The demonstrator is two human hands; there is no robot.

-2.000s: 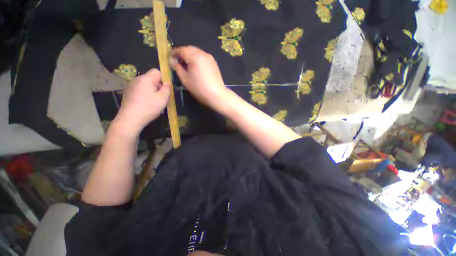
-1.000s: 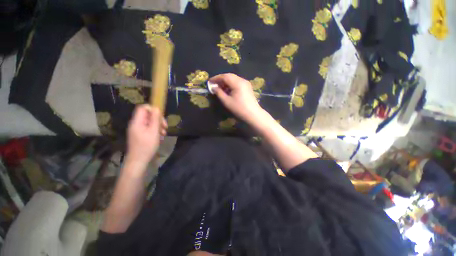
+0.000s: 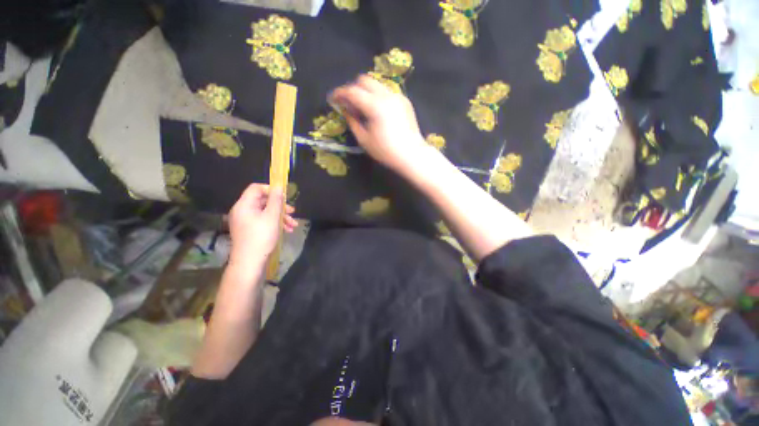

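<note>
Black fabric (image 3: pixel 433 100) with gold butterfly motifs covers most of the table in front of me. My left hand (image 3: pixel 260 220) is closed around the lower part of a yellow ruler (image 3: pixel 284 137), which points away from me over the fabric's near edge. My right hand (image 3: pixel 379 121) is over the fabric to the right of the ruler, fingertips pinched together and blurred. A pale piece like tailor's chalk (image 3: pixel 336 103) shows faintly at the fingertips. A white chalk line (image 3: pixel 329 146) runs across the motifs below my right hand, with short cross ticks.
Pale table surface (image 3: pixel 133 108) shows through gaps in the cloth at left and right (image 3: pixel 582 162). Dark cloth scraps (image 3: pixel 657 158), red handles (image 3: pixel 655 218) and a grey bar (image 3: pixel 710 204) lie at the far right. A pale padded shape (image 3: pixel 54 349) stands at the lower left.
The ruler, held upright across the chalk line at first, has been drawn back towards me in my left hand. My right hand has moved from beside the ruler to the right and is now slightly above the line.
</note>
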